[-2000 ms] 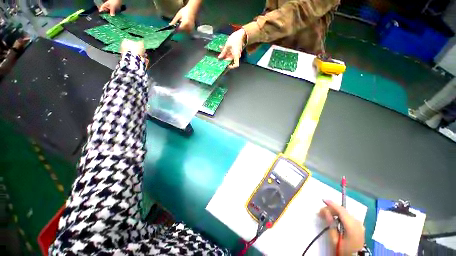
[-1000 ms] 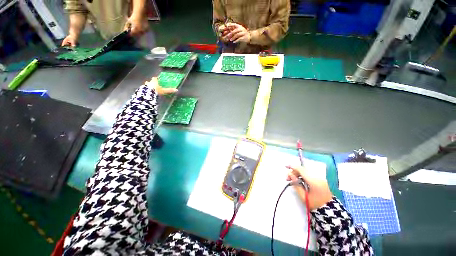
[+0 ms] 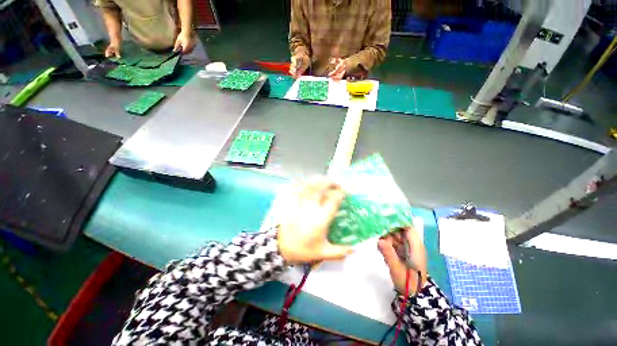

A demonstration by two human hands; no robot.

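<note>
A green circuit board (image 3: 371, 203) is held tilted above the white paper sheet (image 3: 358, 285). My left hand (image 3: 310, 219) grips its left side, slightly blurred. My right hand (image 3: 406, 260) is at its lower right edge, with the test leads (image 3: 408, 290) running down from it; the probes themselves are mostly hidden. Whether the right fingers also grip the board is hard to tell. The multimeter is hidden behind my left hand and the board. The yellow-green strip (image 3: 348, 135) runs away behind the board.
A raised clear plate (image 3: 183, 121) stands at left with a board (image 3: 240, 80) at its far end. Another board (image 3: 250, 147) lies beside it. A black mat (image 3: 47, 176) is far left, a clipboard (image 3: 477, 270) right, a slanting metal bar (image 3: 565, 199) beyond. Two people stand opposite.
My left hand has picked up a board from the clear plate and brought it back over the paper, to my right hand. The person at far left has lowered the dark sheet with boards.
</note>
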